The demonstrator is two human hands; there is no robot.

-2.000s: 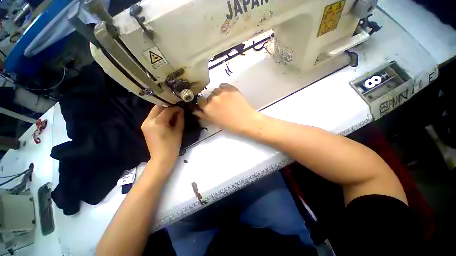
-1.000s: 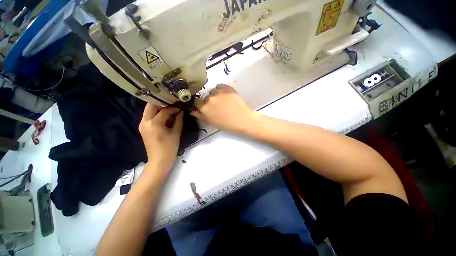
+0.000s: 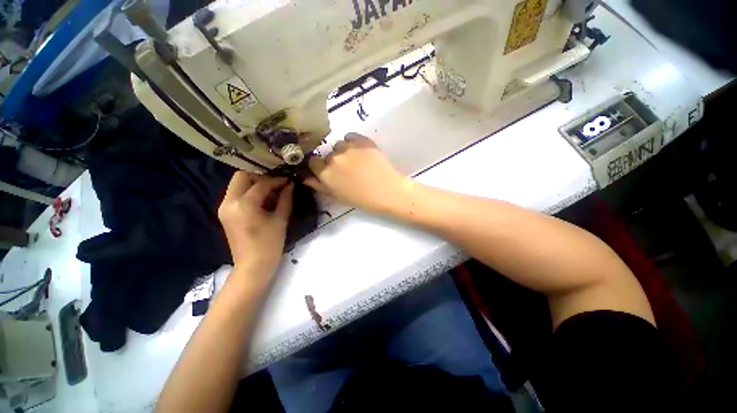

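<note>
A black garment lies heaped on the white table left of the needle area, with a small white label at its lower edge. My left hand pinches the cloth just left of the needle area, with its fingertips together. My right hand holds the cloth close beside it, on the right, with its fingers bent. The cream sewing machine head stands over both hands. A ridged silver knob is just above my fingertips. The presser foot and needle are too dark and covered to make out.
Two white bobbins sit in a recessed tray at the right. A small red item and a dark rounded rectangle lie at the far left. Brown chipped marks show at the table's front edge.
The whole view has shifted slightly, so the machine and table appear a little further left. Both hands keep about the same hold on the cloth beside the needle area.
</note>
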